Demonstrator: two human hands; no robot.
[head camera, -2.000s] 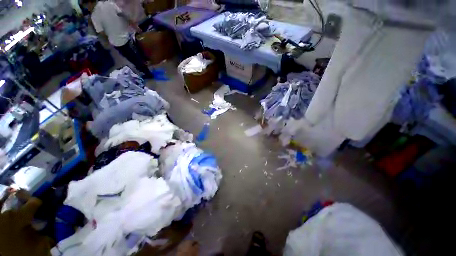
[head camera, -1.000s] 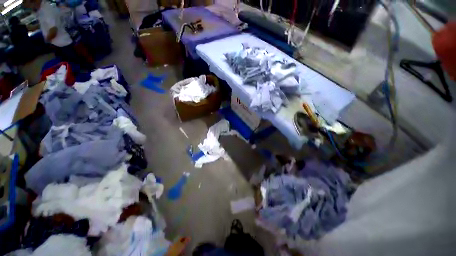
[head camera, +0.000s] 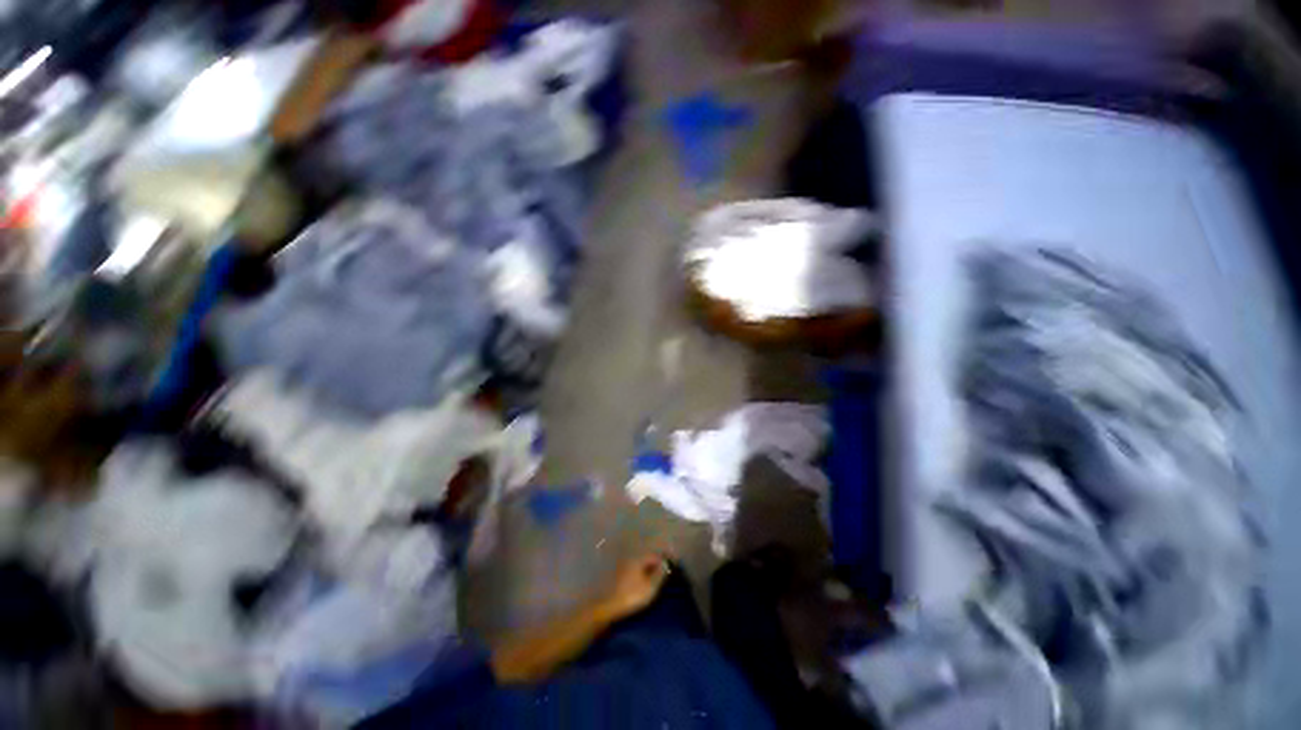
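The view is blurred by motion. A brownish shape that looks like my left hand (head camera: 578, 628) is low in the middle, over dark blue clothing. Its fingers are too blurred to tell open or shut, and I see nothing clearly held. My right hand is not in view. A loose heap of grey-blue and pale cut pieces (head camera: 1084, 442) lies on the pale blue cloth-covered table (head camera: 927, 200) at the right. The heap runs to the bottom edge of the view.
A brown container with white fabric (head camera: 778, 264) stands left of the table. White scraps (head camera: 699, 471) and blue scraps (head camera: 703, 129) lie on the aisle floor (head camera: 614, 342). Grey-blue fabric piles (head camera: 357, 314) and white bundles (head camera: 186, 571) line the left side. Part of a red container (head camera: 478, 29) shows at top.
The view has moved forward and turned right, so the table and its heap are nearer and larger. The iron and the floor pile at right have left the view. The hand-like shape shows more.
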